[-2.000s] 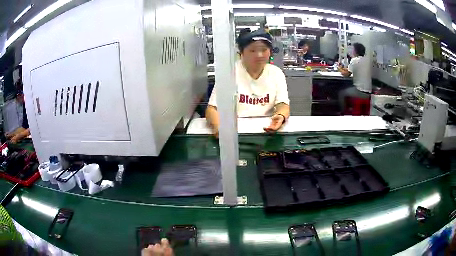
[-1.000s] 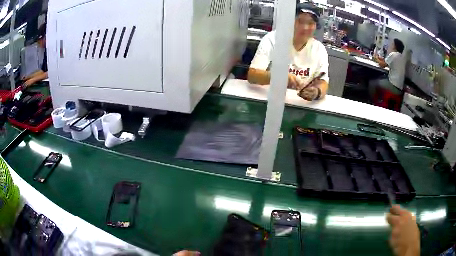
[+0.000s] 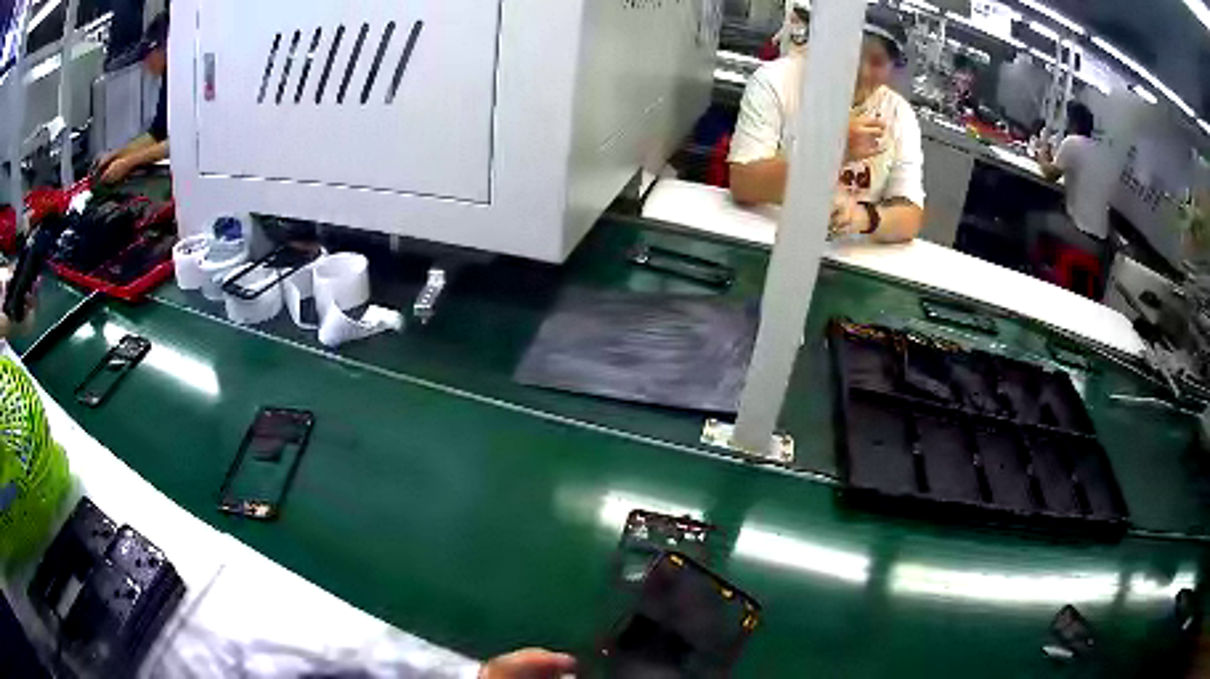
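Observation:
A dark phone housing [image 3: 687, 613] with small gold spots on its edge is tilted at the bottom centre, partly covering a phone middle frame [image 3: 660, 529] on the green belt [image 3: 438, 531]. My left hand [image 3: 528, 663] shows only as fingers at the bottom edge, just left of the housing; the rest is cut off, and I cannot tell whether it grips anything. My right hand is not in view. Another phone frame [image 3: 268, 462] lies on the belt at left, and a smaller-looking one [image 3: 114, 369] lies farther left.
Black fixtures [image 3: 109, 584] sit on the white ledge [image 3: 226, 613]. A green fan [image 3: 27, 458] is at the left edge. Beyond the belt are white rolls [image 3: 341, 284], a dark mat [image 3: 637, 348], a support post [image 3: 791, 252], a black parts tray [image 3: 975, 431] and a seated person [image 3: 889, 146].
The view has swung left, then shifted slightly. My right hand, seen at right a second ago, has left the picture. The dark housing now overlaps the phone frame that was beside it.

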